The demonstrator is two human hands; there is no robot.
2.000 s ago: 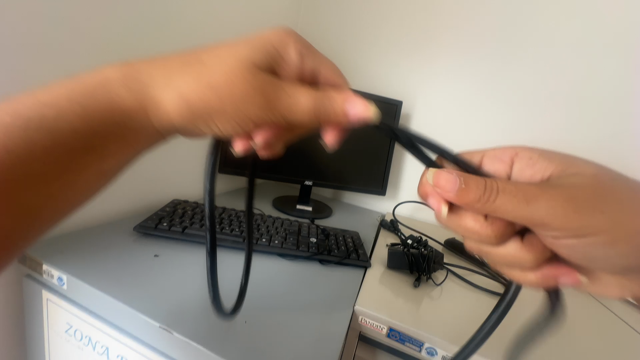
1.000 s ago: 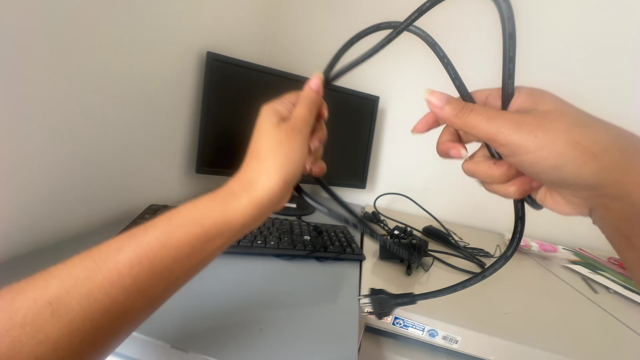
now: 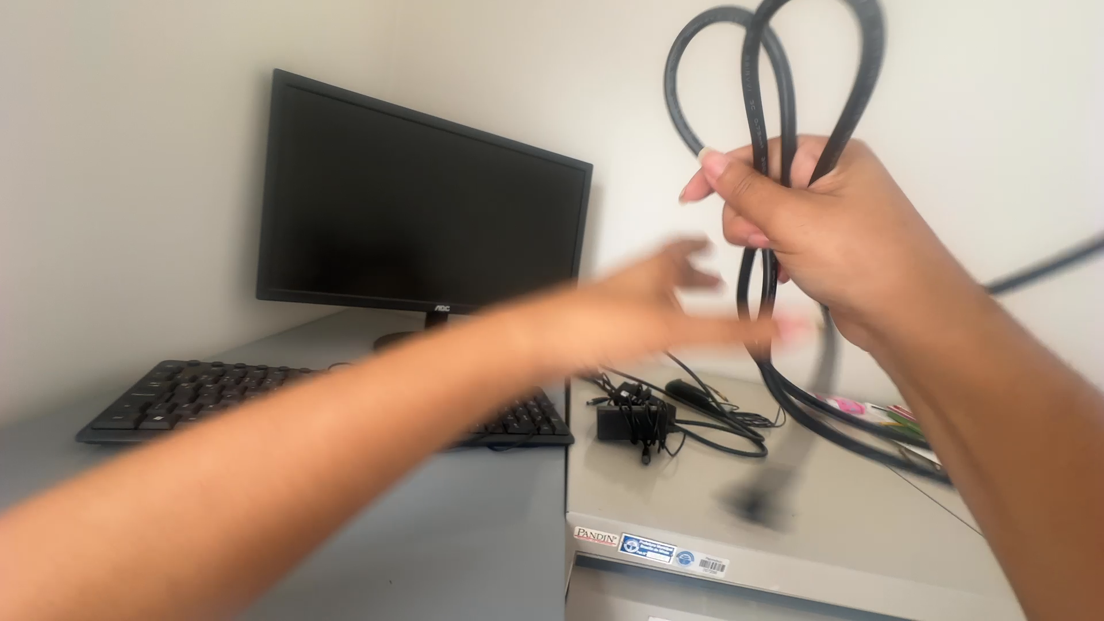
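My right hand (image 3: 806, 211), at the upper right, grips a black power cable (image 3: 753, 95) folded into loops that rise above the fingers. Lower lengths of the cable hang below the hand and curve toward the right forearm, and a blurred plug end (image 3: 755, 504) dangles over the beige cabinet top. My left hand (image 3: 681, 310), blurred by motion, reaches across from the left just below the right one. Its fingers are spread and hold nothing; whether the thumb touches the hanging cable I cannot tell.
A black monitor (image 3: 423, 198) stands at the back on a grey surface (image 3: 414, 535), behind a black keyboard (image 3: 172, 401). A black power adapter (image 3: 634, 421) with tangled cords lies on the beige metal cabinet (image 3: 845, 561). Colourful papers (image 3: 906, 423) lie farther right, partly behind the cable.
My left hand has let go of the cable and moved right, below my right hand. My right hand now holds several gathered loops. The view has shifted.
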